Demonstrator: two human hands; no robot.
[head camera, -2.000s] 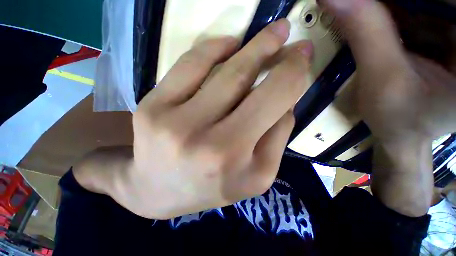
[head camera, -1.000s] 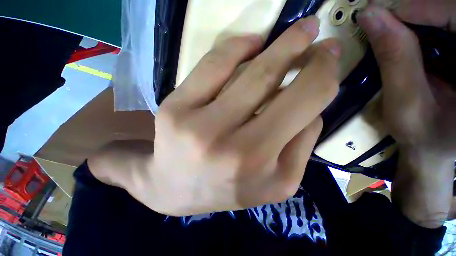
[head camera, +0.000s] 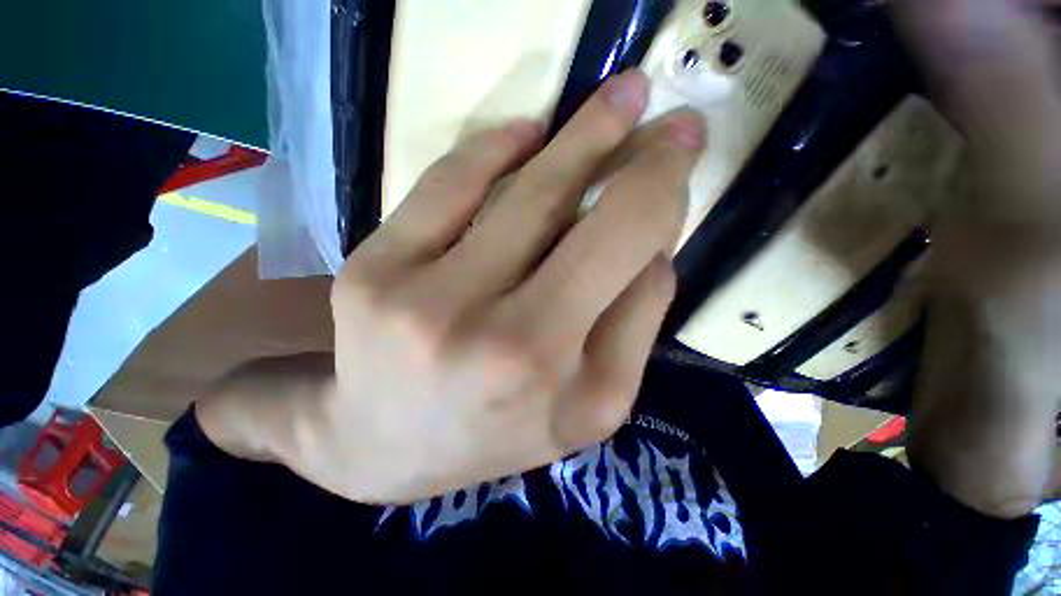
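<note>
A cream cover lies in the glossy black blister tray. Three dark round centres show in its camera area, the lower left one smaller with a bright glint. My left hand is over the tray, back up, with fingertips pressed on this cover below the camera area; the hand hides much of the cover and of the tray. My right hand is at the upper right, blurred and cut off by the edge, away from this cover. Its fingertips and anything in them cannot be made out.
Another cream cover lies left of the worked one, and a cover with a small dark logo lies to the right. Translucent film hangs at the tray's left. A green bench top, cardboard and red bins show at left.
My right hand has lifted away from the camera area to the right, uncovering the rings. Three dark centres now show. My left hand stays on the cover; the view has shifted slightly.
</note>
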